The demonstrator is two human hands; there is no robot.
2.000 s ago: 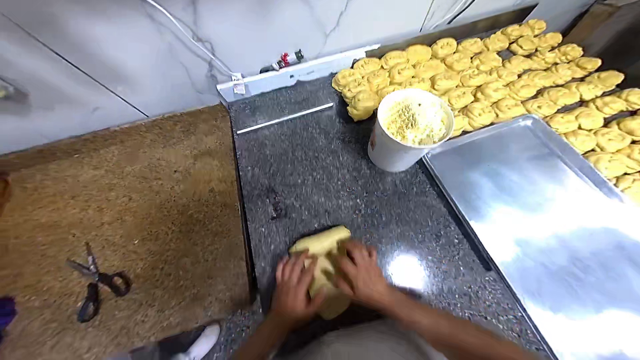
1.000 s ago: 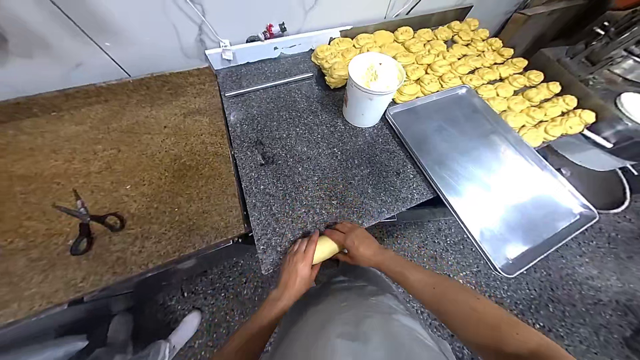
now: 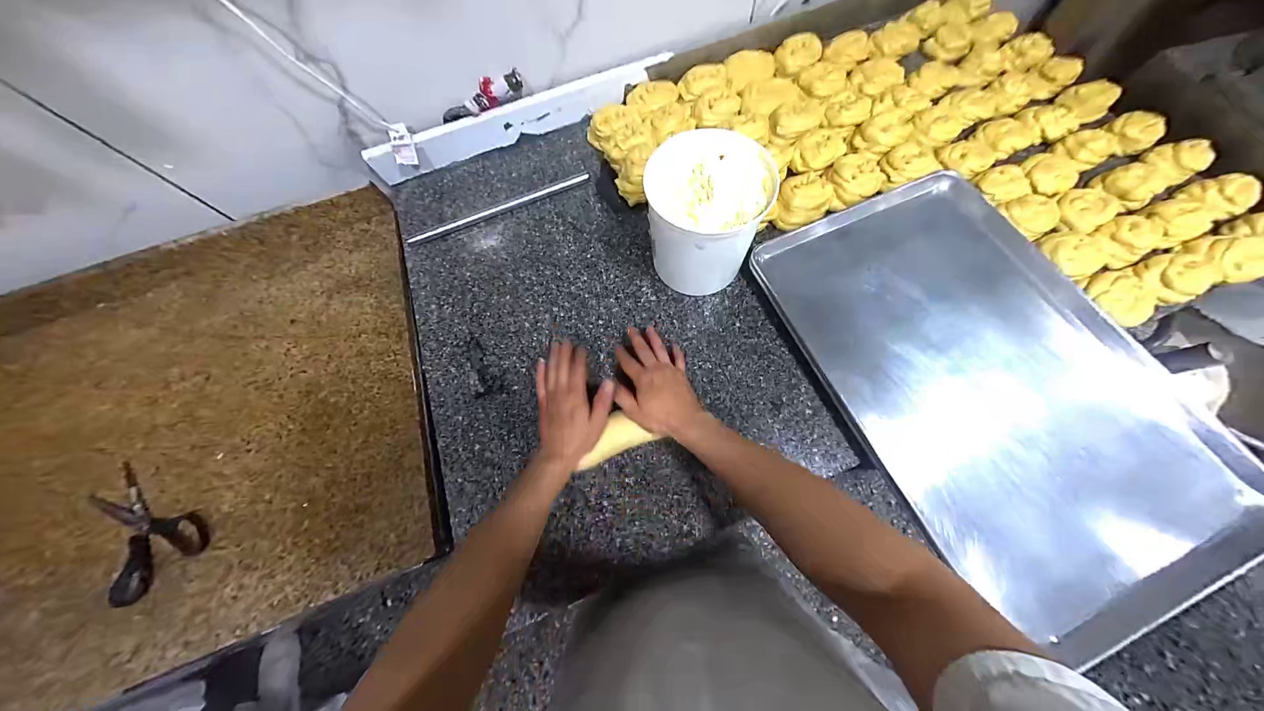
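A roll of yellow dough (image 3: 619, 440) lies on the dark speckled countertop (image 3: 513, 286) close to my body. My left hand (image 3: 571, 405) rests flat over its left part, fingers pointing away from me. Over the right part lies my right hand (image 3: 657, 385), palm down with the fingers spread; the two thumbs nearly meet. Both palms press on the dough and neither grips it, and they hide its upper side. Beyond my hands stands a white plastic bucket (image 3: 696, 257) with pale crumbly stuff inside.
A metal sheet pan (image 3: 869, 296) lies on the right, with many shaped yellow dough pieces (image 3: 884, 118) behind it. A thin metal rod (image 3: 499, 207) is on the counter's far left. Black-handled scissors (image 3: 143, 528) lie on the brown surface (image 3: 247, 395) at left, beside the counter's edge.
The dough was a wide flattened piece two seconds ago and is now a narrow roll. My hands have moved from curled around the roll near the counter's edge to flat on it, farther in.
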